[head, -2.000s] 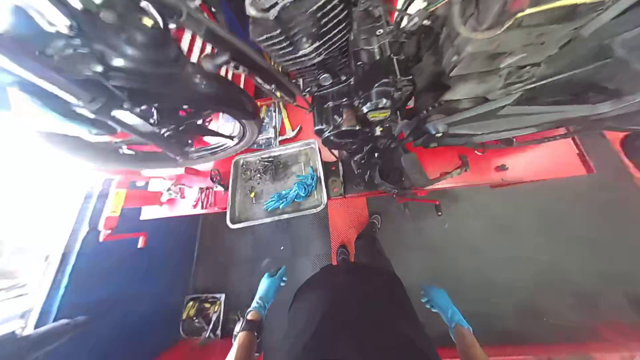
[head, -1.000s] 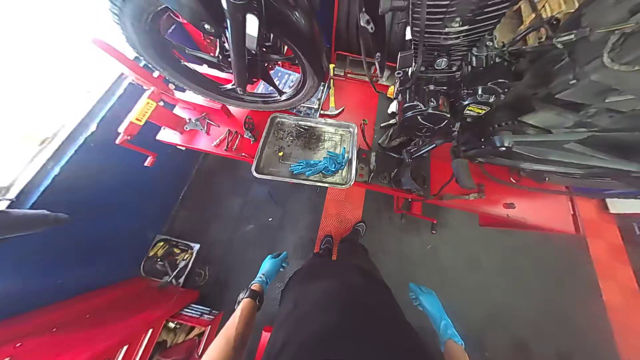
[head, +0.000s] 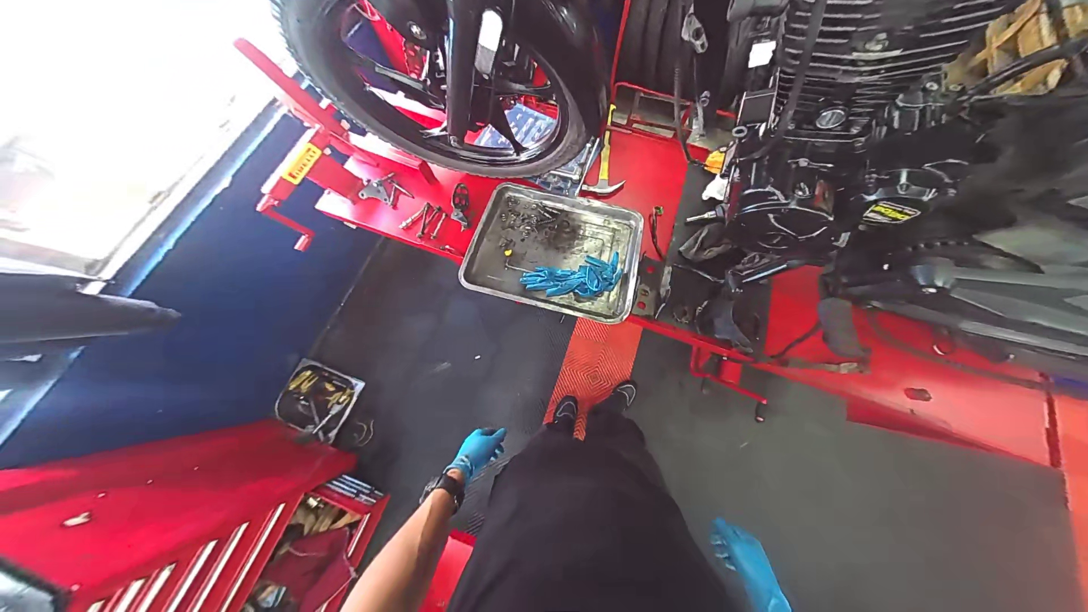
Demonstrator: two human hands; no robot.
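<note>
My left hand (head: 478,450), in a blue glove with a watch at the wrist, hangs beside my left leg, fingers partly curled; nothing shows in it. On the other side my right hand (head: 748,557), also gloved in blue, has its fingers extended and nothing visible in it. Both are well away from the bench. A metal tray (head: 482,280) on the red lift platform holds blue gloves (head: 574,279) and small dark hardware (head: 531,219). Behind the tray lies a yellow-handled claw hammer (head: 605,161). The motorcycle engine (head: 790,212) stands to the right, its wheel (head: 425,153) at the upper left.
At lower left is a red tool chest (head: 170,476) with an opened drawer (head: 319,527). A box of tools (head: 319,399) is on the floor by the blue wall (head: 246,323). A red crank handle (head: 289,225) juts from the lift; a second handle (head: 739,391) sticks out below its edge.
The view has swung towards the left, bringing the red tool chest into sight. Both hands stay low at my sides. The gloves remain in the tray.
</note>
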